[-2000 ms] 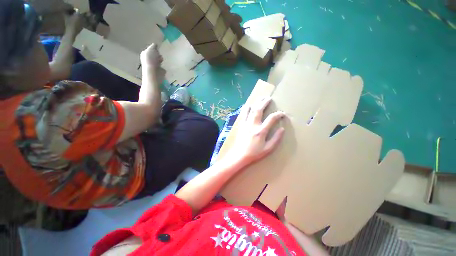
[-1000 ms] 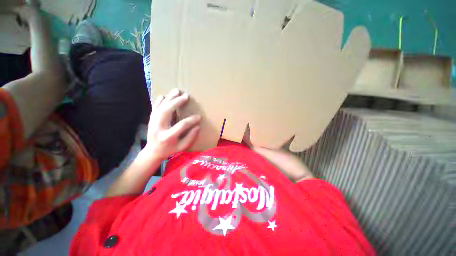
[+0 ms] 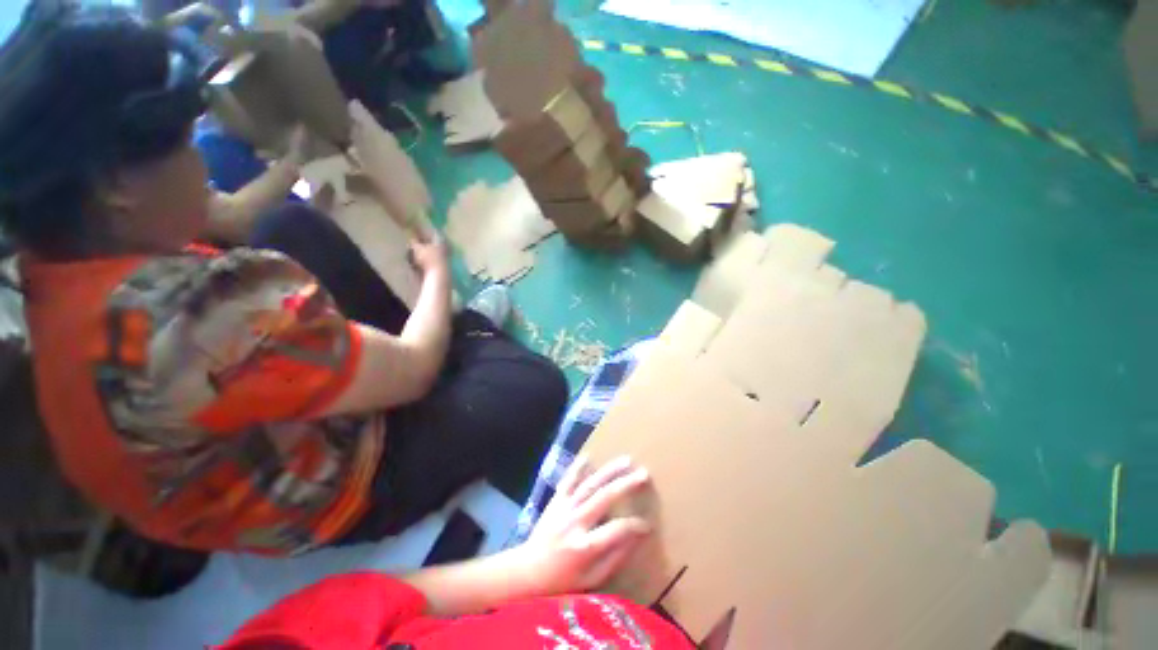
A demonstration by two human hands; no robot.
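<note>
A large flat tan box blank (image 3: 762, 483) lies across my lap, with notched edges, rounded flaps and short dark slots. Its lower part is cut off by the bottom edge. My left hand (image 3: 597, 523) rests palm down on the blank's left part, fingers slightly spread and not closed around it. My right hand is not in view. Another blank (image 3: 825, 318) with a notched edge lies flat beyond and partly under the first one. Checked trousers (image 3: 578, 425) show at the left edge of the blank.
A person in an orange patterned shirt (image 3: 216, 394) sits close at left, handling cardboard. A stepped row of brown boxes (image 3: 578, 165) and loose blanks (image 3: 489, 229) stand ahead. Cardboard scraps (image 3: 565, 345) lie near that person's foot. Open box trays (image 3: 1060, 590) are at lower right.
The view has swung up and left, showing more floor and the neighbour. My left hand stays on the blank. The right forearm seen a second ago has left the picture. The neighbour's cardboard is now raised.
</note>
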